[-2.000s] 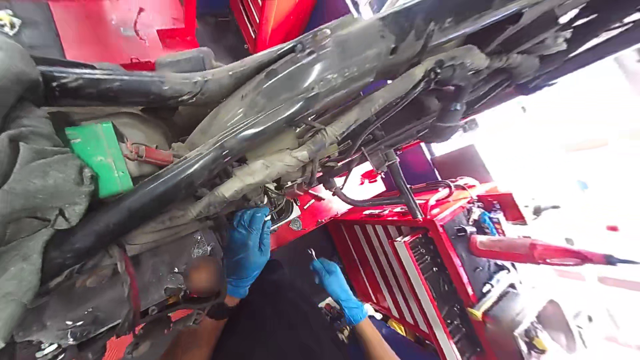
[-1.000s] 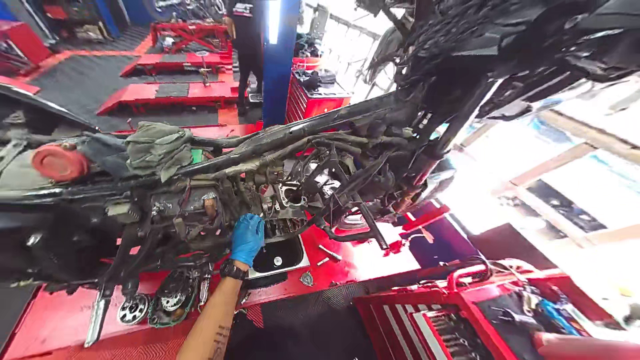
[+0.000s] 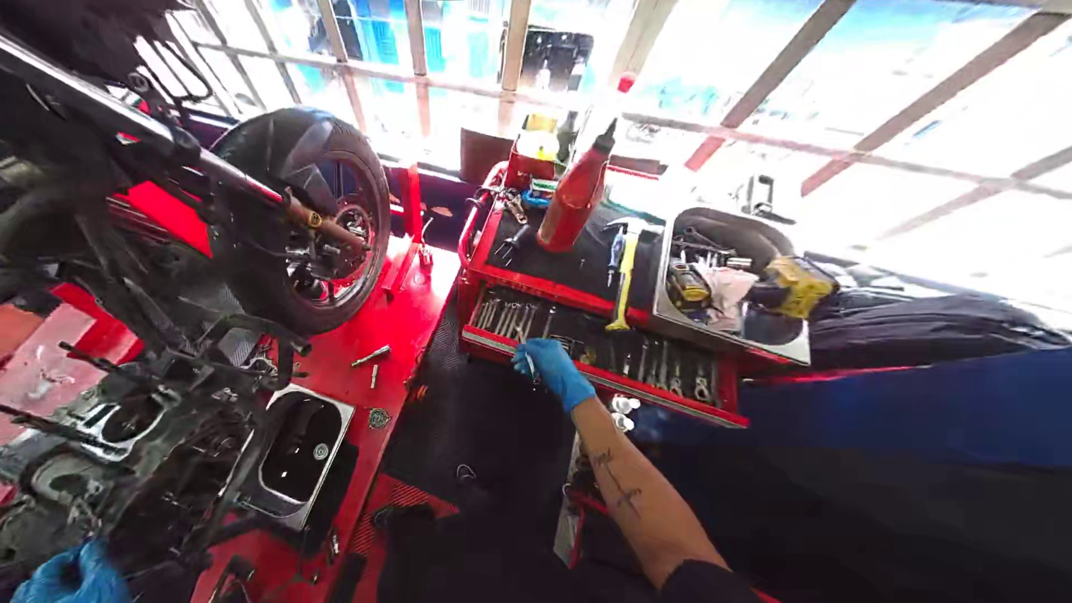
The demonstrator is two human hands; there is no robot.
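Note:
My right hand [image 3: 553,368], in a blue glove, is at the front edge of an open tool drawer [image 3: 695,412] in a red tool cart, its fingers closed on a slim metal tool [image 3: 532,367], perhaps a wrench. Rows of wrenches [image 3: 502,318] and pliers [image 3: 702,385] lie in the drawer. My left hand [image 3: 75,576], also gloved in blue, is at the bottom left against the motorcycle's engine [image 3: 159,486]; its fingertips are hidden, so whether it holds anything cannot be told.
On the cart top are a red bottle [image 3: 576,197], a yellow-handled hammer [image 3: 623,272] and a metal tray [image 3: 662,289] with a yellow power tool [image 3: 791,285]. The motorcycle's wheel [image 3: 314,218] stands over a red lift table [image 3: 419,327], where a metal pan [image 3: 343,410] and small parts lie.
The view has swung right to the tool cart. My right hand, low between engine and cart two seconds ago, is now at the drawer. My left hand stays by the engine.

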